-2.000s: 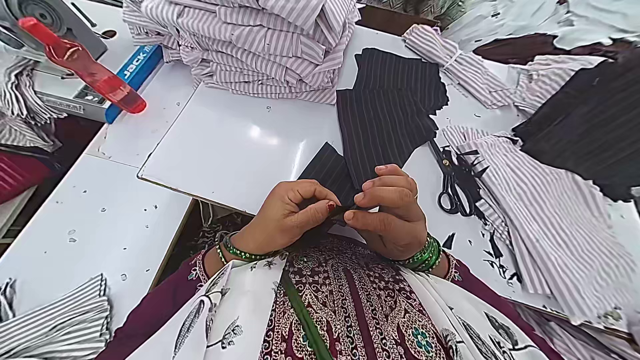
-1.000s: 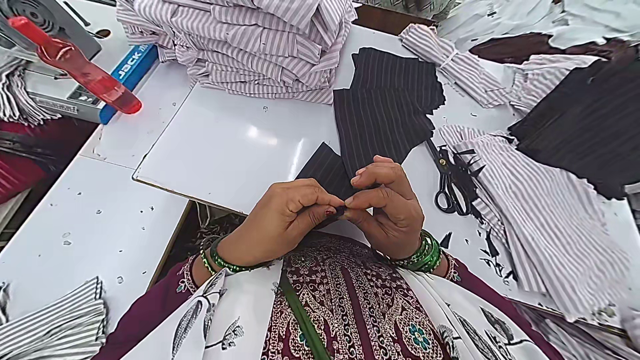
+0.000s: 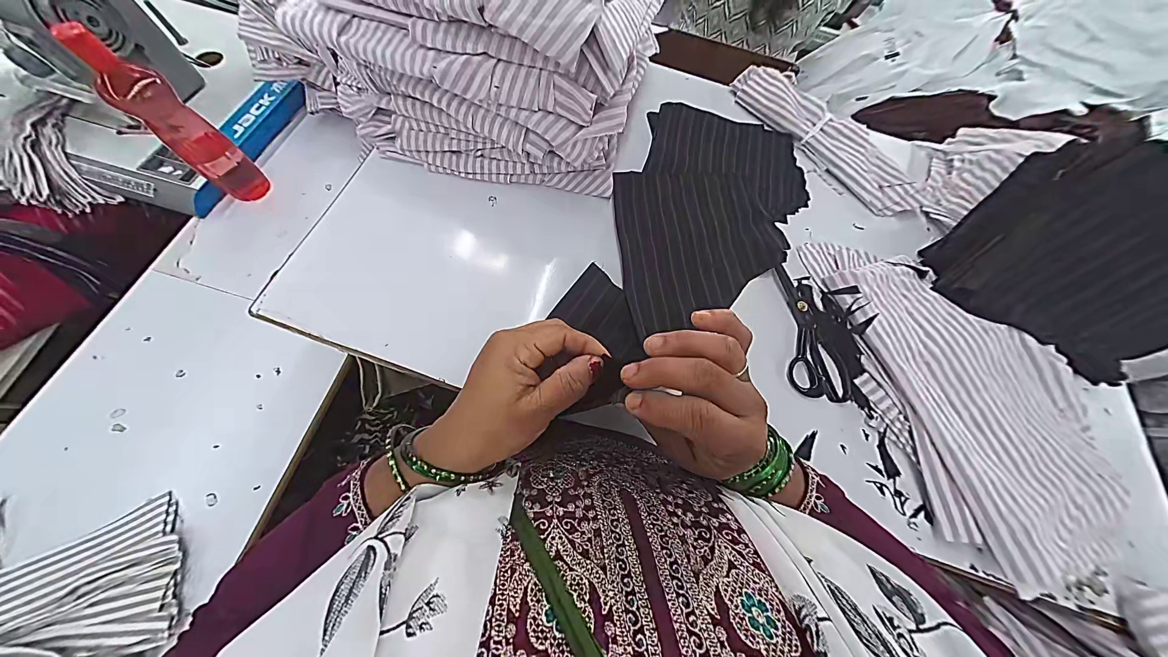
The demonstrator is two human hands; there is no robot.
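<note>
A small piece of dark pinstriped fabric [image 3: 598, 306] lies at the table's near edge, its lower corner between my hands. My left hand [image 3: 525, 392] pinches that corner between thumb and forefinger. Close beside it, my right hand [image 3: 703, 392] has its fingertips at the same piece, fingers curled; whether they grip it is hard to see. Larger dark pinstriped pieces [image 3: 698, 237] lie just beyond my right hand. To the right of them rest black-handled scissors [image 3: 809, 351], among dark fabric scraps [image 3: 844, 342].
A tall pile of striped fabric [image 3: 474, 87] stands at the back. At left are a red bottle [image 3: 169, 114], a sewing machine [image 3: 137, 55] and striped pieces [image 3: 100, 584]. Striped cloth [image 3: 985, 401] and dark cloth [image 3: 1058, 246] lie at right. A gap opens beside the table edge [image 3: 301, 333].
My right hand's fingers have spread and moved slightly away from my left fingertips, which were touching or nearly touching them. The pieces and scissors lie as before.
</note>
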